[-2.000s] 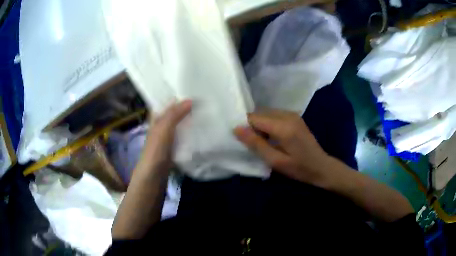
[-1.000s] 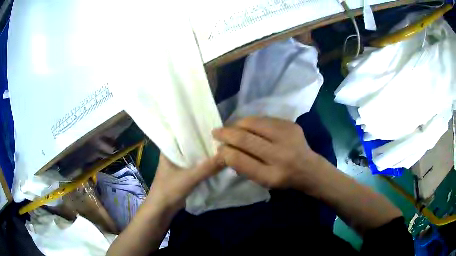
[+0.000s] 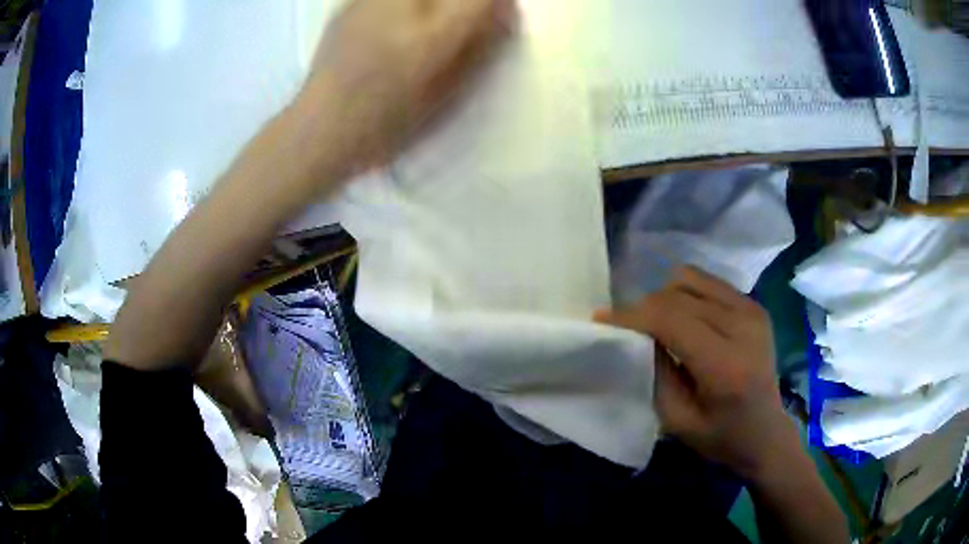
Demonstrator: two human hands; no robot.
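A white garment piece [image 3: 489,244] hangs from the white table top over its front edge toward my lap, with a folded lower part. My right hand [image 3: 707,356] pinches its right edge near the fold, thumb and fingers on the cloth. My left hand [image 3: 425,64] is blurred at the top of the view, over the upper part of the cloth; its fingertips are partly cut off and its grip cannot be made out. The sewing machine parts are not visible.
The white table [image 3: 733,133] has a printed ruler along its front edge. A smartphone [image 3: 859,48] with a cable lies upper right. White cloth heaps [image 3: 898,319] hang at right over a blue support. Printed papers [image 3: 313,388] stand in a wire basket lower left. Another white cloth [image 3: 707,223] lies below the table edge.
My left hand has moved from the lap up and forward over the table. My right hand has moved right with the cloth's edge, and the cloth is spread wider. The view has shifted.
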